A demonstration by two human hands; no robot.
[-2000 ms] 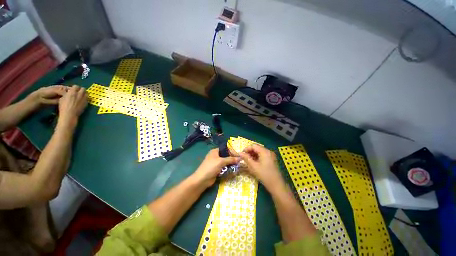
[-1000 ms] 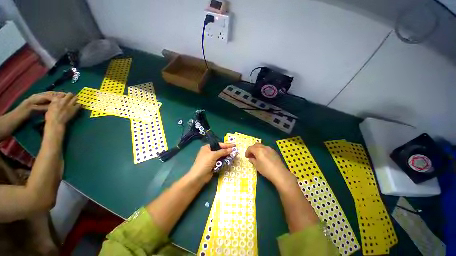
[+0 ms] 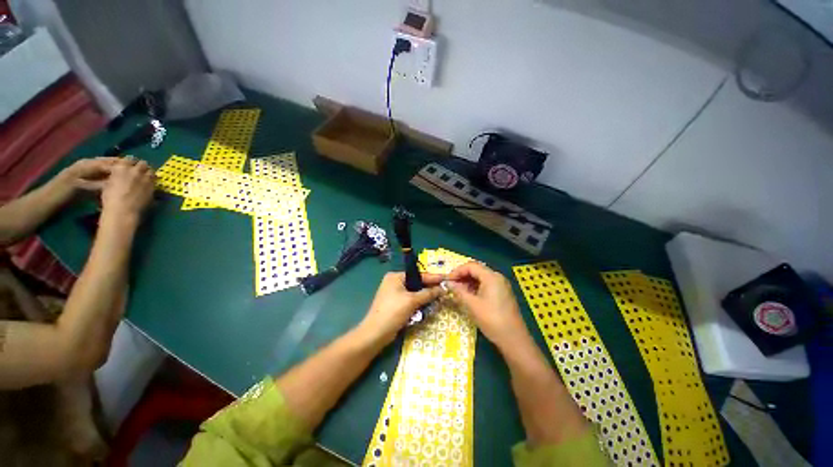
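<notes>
My left hand point(image 3: 398, 301) holds a black wire bundle point(image 3: 407, 244) that stands up out of the fist, with silver discs showing below the fingers. Its thumb and finger meet my right hand point(image 3: 484, 294) at a tiny silver-white disc point(image 3: 445, 286). My right fingertips pinch at this disc; whether a separate adhesive piece is between them is too small to tell. Both hands are above the upper part of the overlapping yellow adhesive sheets point(image 3: 434, 392), which show rows of pale rings. A second wire bundle with silver discs point(image 3: 373, 239) lies to the left of my hands.
More yellow sheets lie right point(image 3: 585, 365) and far right point(image 3: 671, 365), others left point(image 3: 279, 237). Another person's hands point(image 3: 123, 182) work at the left. A cardboard tray point(image 3: 352, 141), perforated strip point(image 3: 484, 208) and fan point(image 3: 509, 164) are by the wall. A second fan point(image 3: 772, 310) leans on a white block point(image 3: 699, 264).
My right hand has moved from the sheet to the disc at my left fingertips. The held wire bundle now stands more upright. The camera view has shifted slightly.
</notes>
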